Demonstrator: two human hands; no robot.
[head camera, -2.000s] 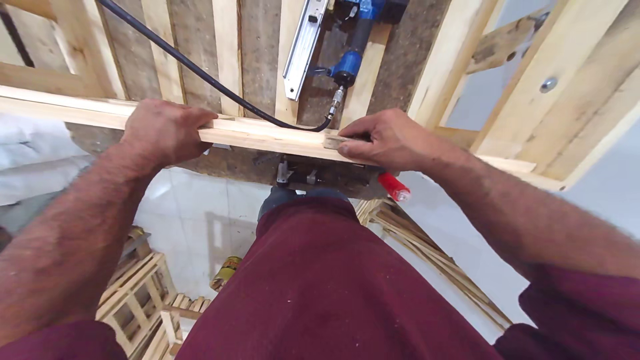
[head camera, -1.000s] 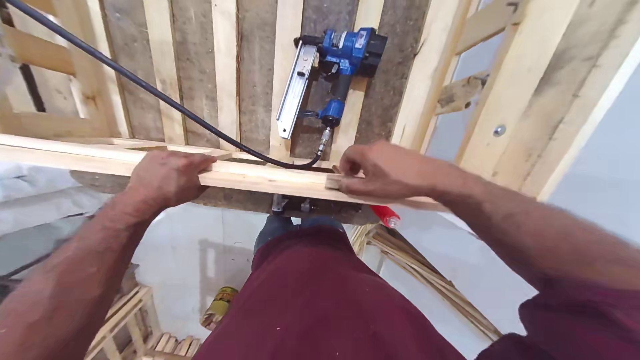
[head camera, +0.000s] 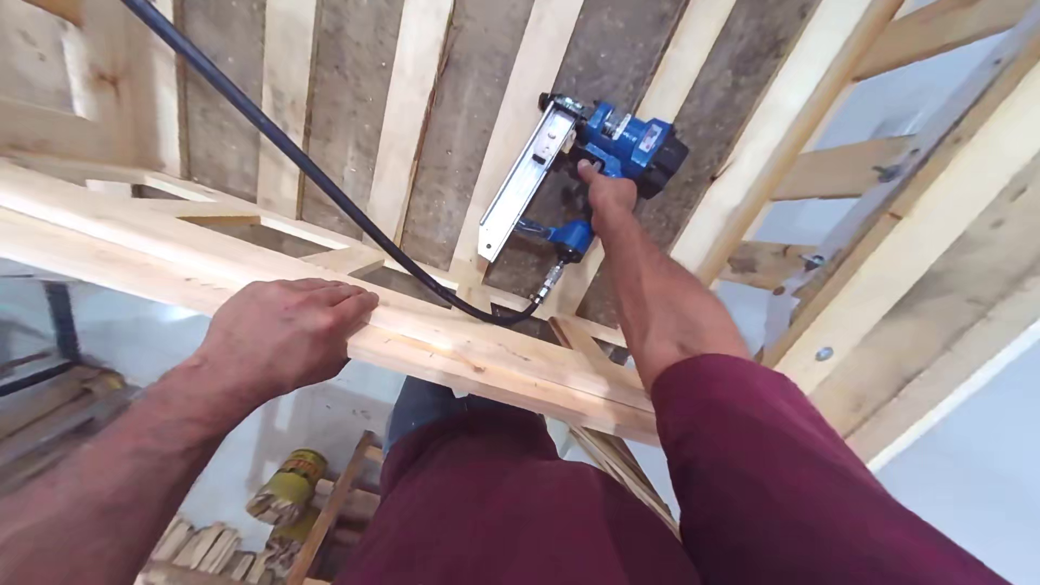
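A blue pneumatic nail gun (head camera: 626, 142) with a silver magazine lies across wooden slats, upper centre right. My right hand (head camera: 609, 195) is closed around its handle. A black air hose (head camera: 325, 175) runs from the handle's metal fitting to the upper left. My left hand (head camera: 284, 329) grips the long wooden rail (head camera: 487, 357) along the near edge, fingers over its top and the thumb hidden. Short wood pieces (head camera: 345, 258) sit between this rail and the slats behind.
Pale slats (head camera: 410, 122) run over a stained board. At the right stands a wooden frame (head camera: 902, 244) with bolts. Below the rail are a yellow-green can (head camera: 292, 483) and stacked wood pieces (head camera: 207, 548) at the lower left.
My right hand has left the rail and moved up to the nail gun, taking hold of its handle. My left hand stays at the rail. The view has shifted.
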